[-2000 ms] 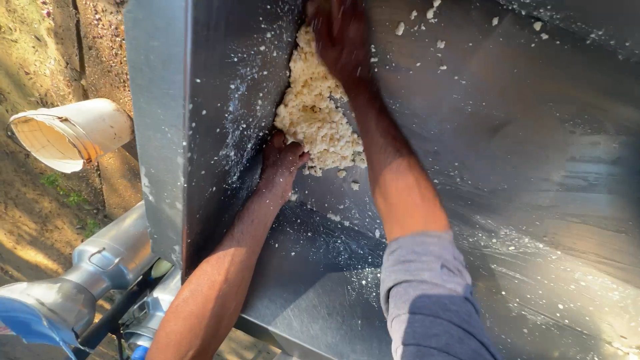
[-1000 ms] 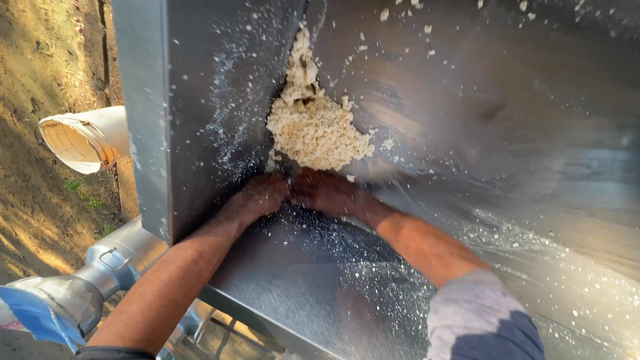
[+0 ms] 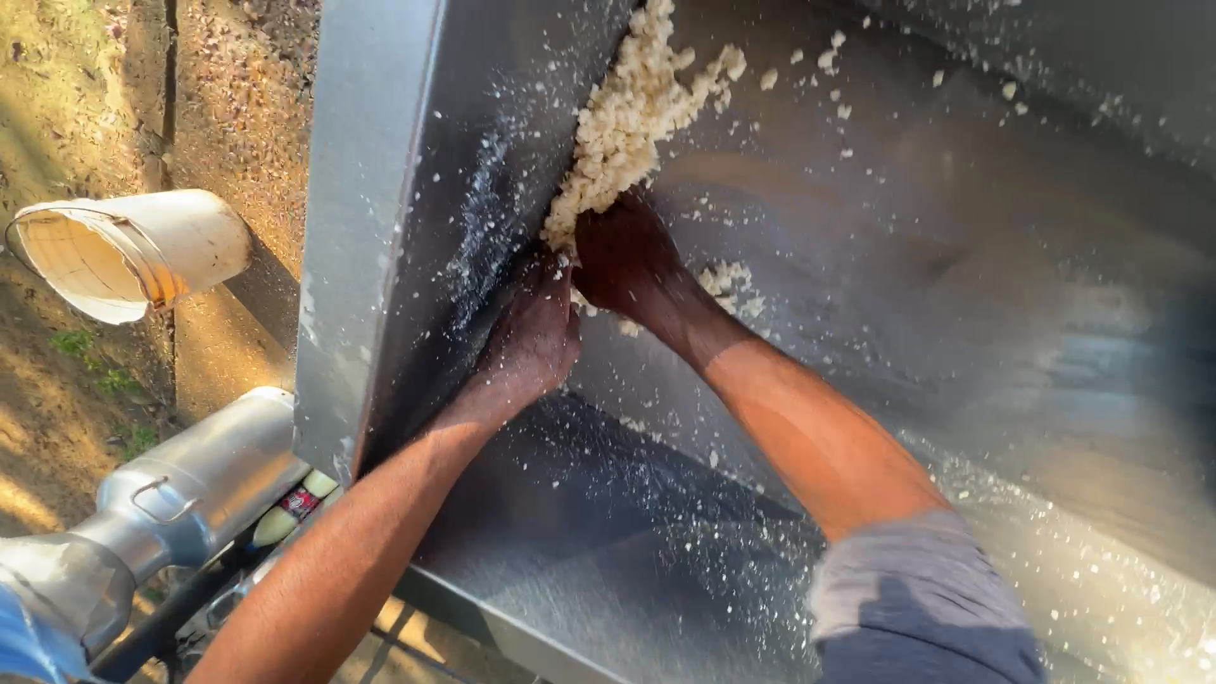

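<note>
A heap of pale, crumbly curd-like mass (image 3: 622,123) lies along the corner where the side wall meets the floor of a stainless steel vat (image 3: 902,285). Against that wall, my left hand (image 3: 537,328) reaches down at the heap's lower end. Close beside it, my right hand (image 3: 622,252) presses against the heap with its back toward me. The fingertips of both hands are hidden, so whether they grip any of the mass does not show. Small crumbs stick to the vat's wall and floor around them.
Left of the vat's rim (image 3: 366,228), a dirty white plastic bucket (image 3: 190,242) lies on its side on the ground. Below it is a metal milk can (image 3: 214,475), also lying over, with a bottle (image 3: 294,508) beside it. The vat's near edge (image 3: 513,627) crosses below my arms.
From below the heap, both hands have moved up against its lower end. The heap now stretches farther along the corner, and a few clumps lie apart right of my right wrist.
</note>
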